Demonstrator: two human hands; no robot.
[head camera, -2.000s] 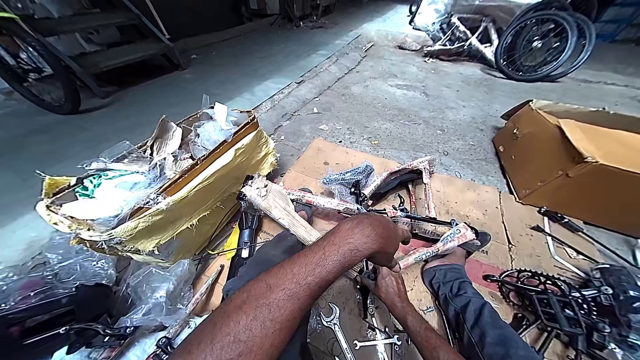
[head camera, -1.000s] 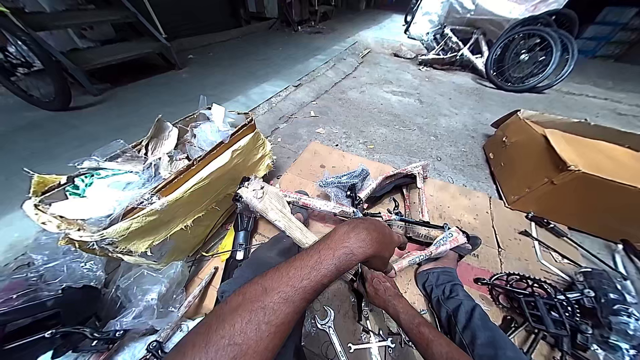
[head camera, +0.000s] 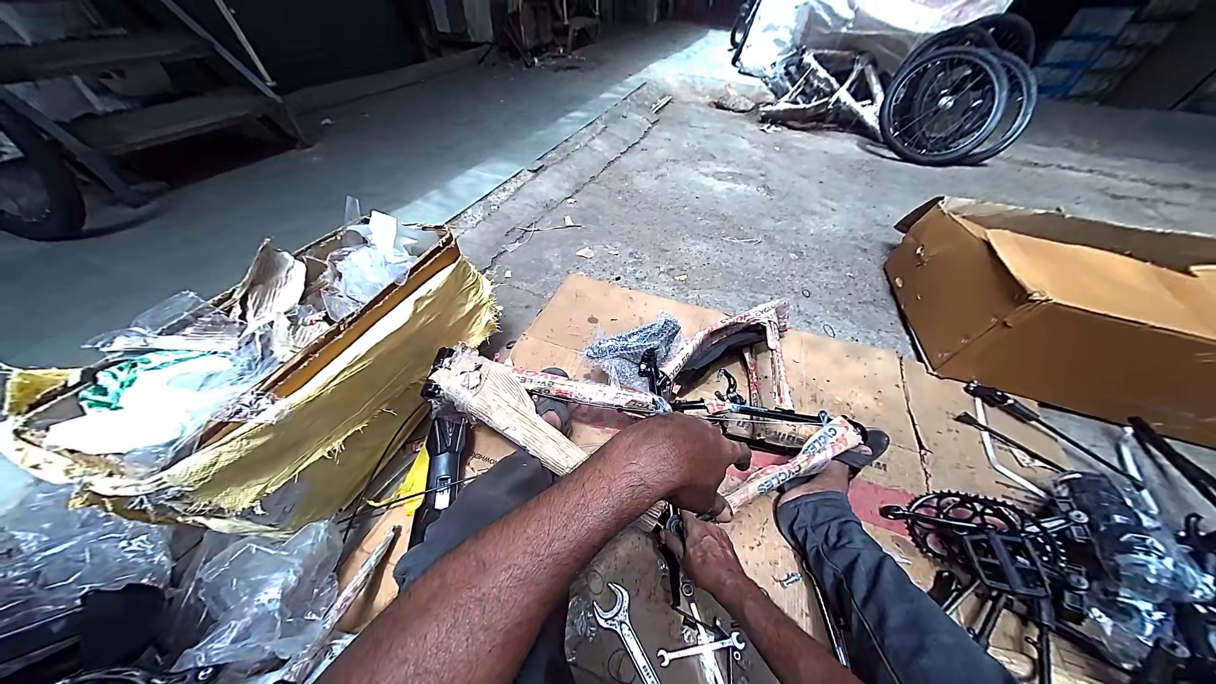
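A bicycle frame in printed wrapping (head camera: 793, 465) lies across my legs and the cardboard, with ribbed wrapping on its thick tube (head camera: 518, 413). My left hand (head camera: 689, 465) has its fingers curled at the near junction of the tubes, its forearm crossing over the thick tube. Just below, my right hand (head camera: 705, 551) meets the same junction beside a small dark part (head camera: 673, 541); what its fingers hold is hidden. A combination wrench (head camera: 622, 622) and a smaller double-ended wrench (head camera: 701, 649) lie below the hands. A small bolt (head camera: 787, 579) rests to the right.
A yellow-wrapped box of plastic scraps (head camera: 380, 380) stands left, above clear plastic bags (head camera: 256, 589). An open cardboard box (head camera: 1064, 313) stands right, above a crankset with chainring and pedal (head camera: 997, 546). Bicycle wheels (head camera: 950, 104) stand farther back. A dark fork-like part (head camera: 442, 465) lies by my left leg.
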